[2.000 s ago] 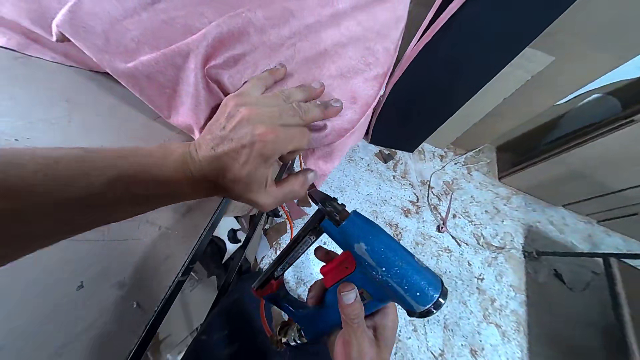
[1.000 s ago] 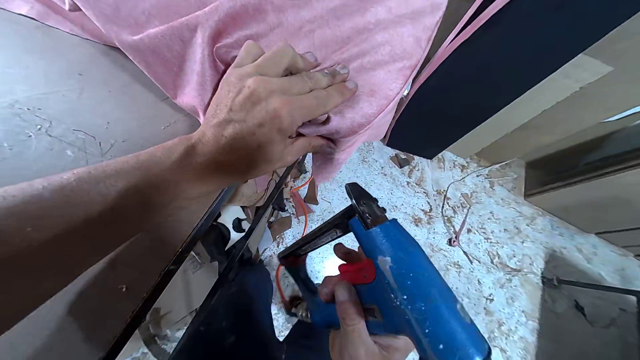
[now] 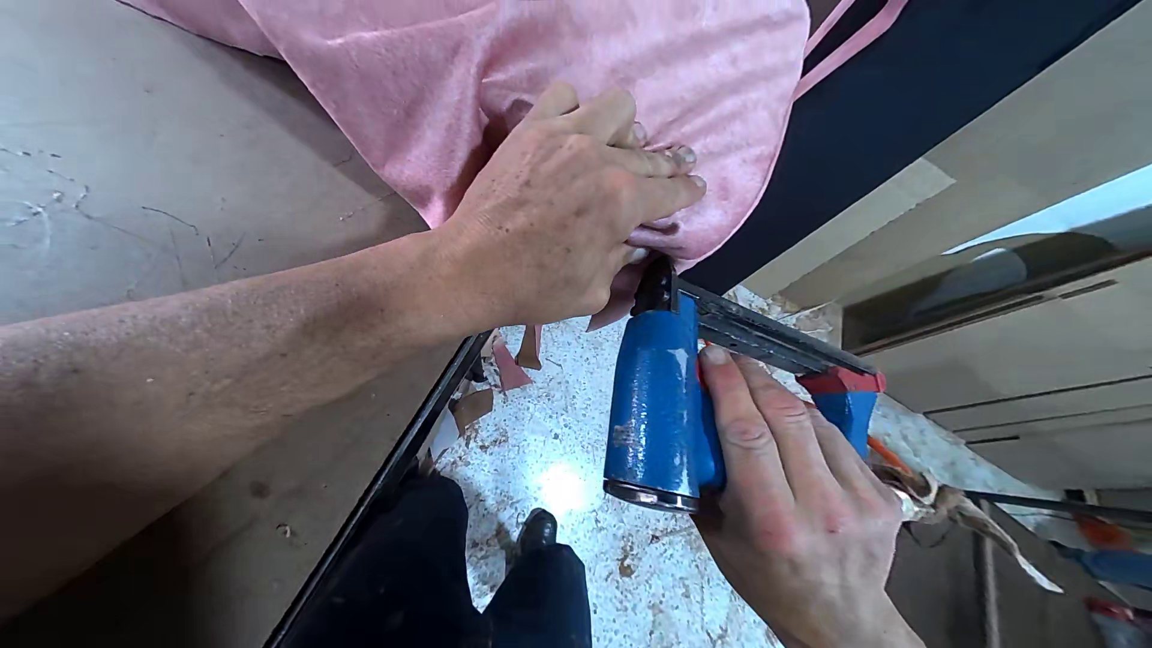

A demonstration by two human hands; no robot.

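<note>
My left hand (image 3: 576,207) lies on pink velvety fabric (image 3: 387,81), its fingers pressing the cloth near a rounded lower edge. My right hand (image 3: 801,477) grips a blue pneumatic staple gun (image 3: 654,405) by its handle. The gun's dark nose touches or nearly touches the fabric edge beside my left thumb; the exact contact is hidden. Its black magazine (image 3: 765,328) points right and ends in a red and blue part. The thumb tip is partly hidden behind the gun's nose.
A grey-beige work surface (image 3: 225,225) with a dark metal edge lies at the left. Fabric scraps (image 3: 511,364) are on the littered floor (image 3: 621,558) near my legs. A black panel (image 3: 882,135) and beige boards (image 3: 1035,360) stand at the right. An orange hose (image 3: 886,453) meets the gun.
The staple gun was away from the fabric one second ago; my right hand has raised it to the edge and turned it, so its magazine now points right. My left hand has stayed on the fabric.
</note>
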